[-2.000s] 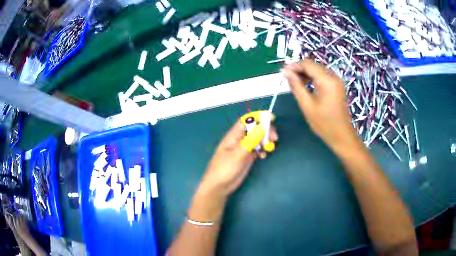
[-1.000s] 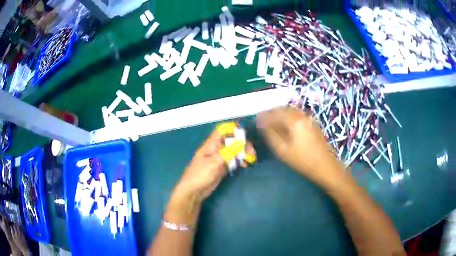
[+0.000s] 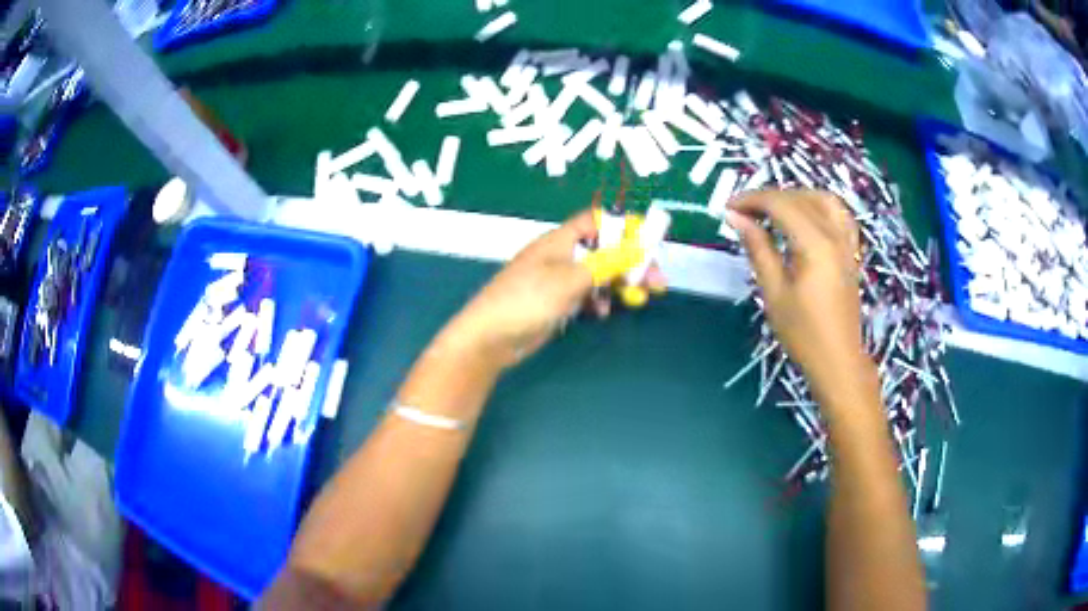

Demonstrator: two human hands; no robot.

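My left hand (image 3: pixel 561 281), with yellow finger cots, is closed around white sleeves at the centre, over the white strip. Fine red wires stick up from its fingertips. My right hand (image 3: pixel 805 245) is to its right, thumb and finger pinching the end of a thin pale wired stem (image 3: pixel 694 209). The stem points left, its other end at a white sleeve (image 3: pixel 656 224) in my left hand; how far it is inside cannot be told. Loose white sleeves (image 3: pixel 561 113) lie beyond my hands. A heap of wired stems (image 3: pixel 889 239) lies behind and right of my right hand.
A blue tray (image 3: pixel 167 477) with filled sleeves is at the left; one white piece (image 3: pixel 335 389) lies by its right edge. Another blue tray (image 3: pixel 952 239) of white pieces is at the right. A grey post (image 3: pixel 155 113), round white container (image 3: pixel 171 201) and smaller blue tray (image 3: pixel 90 298) are at left.
The view has turned. My right hand, empty-looking and blurred one second ago, now pinches a stem at the left hand's sleeve. Both hands are farther forward, over the white strip.
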